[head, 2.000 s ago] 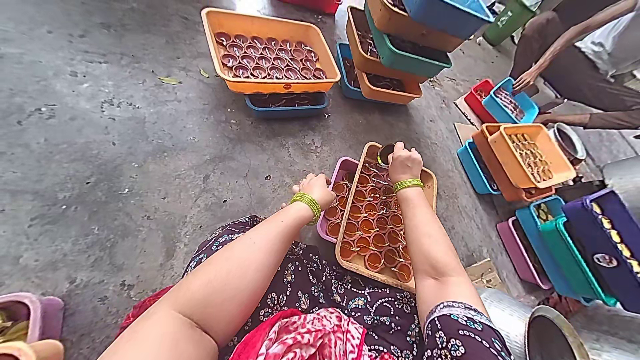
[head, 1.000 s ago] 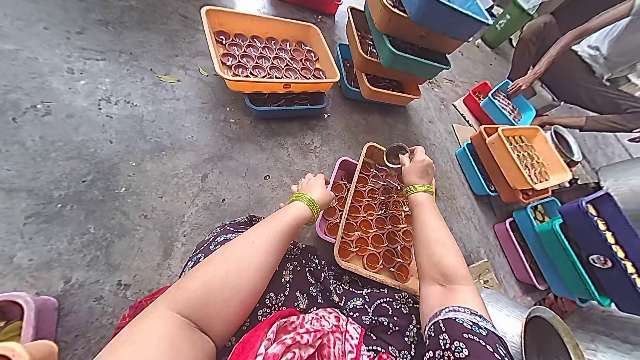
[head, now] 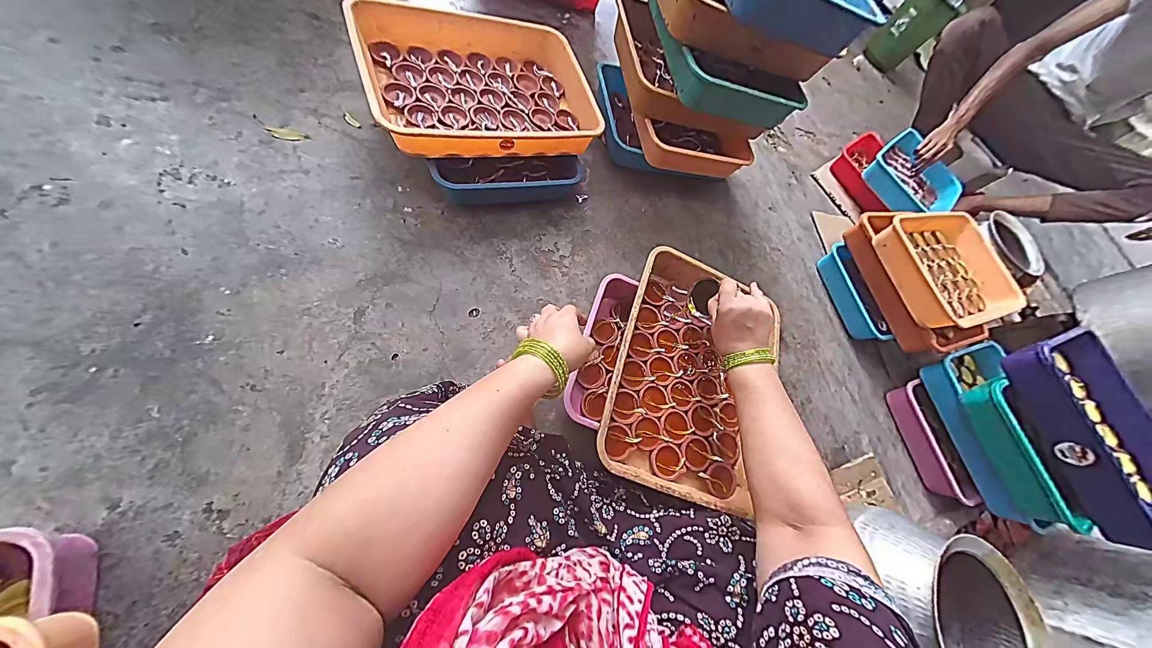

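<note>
An orange plastic tray point(head: 630, 463) lies tilted across a pink tray point(head: 576, 409) in front of me, packed with small clay lamps point(head: 667, 460) that have wicks and hold amber liquid. In my right hand point(head: 742, 317), over the far right part of the orange tray, is a small dark round cup point(head: 703, 294). My left hand point(head: 556, 335) is at the upper left edge of the pink tray, its fingers curled; whether they grip the rim is hidden. More clay lamps show in the pink tray.
Ahead, an orange tray of lamps point(head: 504, 142) rests on a blue tray point(head: 508, 191), beside stacked trays point(head: 747, 106). Right are more stacks point(head: 976, 270), metal pots point(head: 985, 589) and a person's hand point(head: 938, 144) at a light-blue tray point(head: 945, 184). A pink container point(head: 76, 567) stands lower left.
My right hand has moved with the cup over the far part of the orange tray, and the cup's tilt has changed. My left hand remains near the pink tray's edge.
</note>
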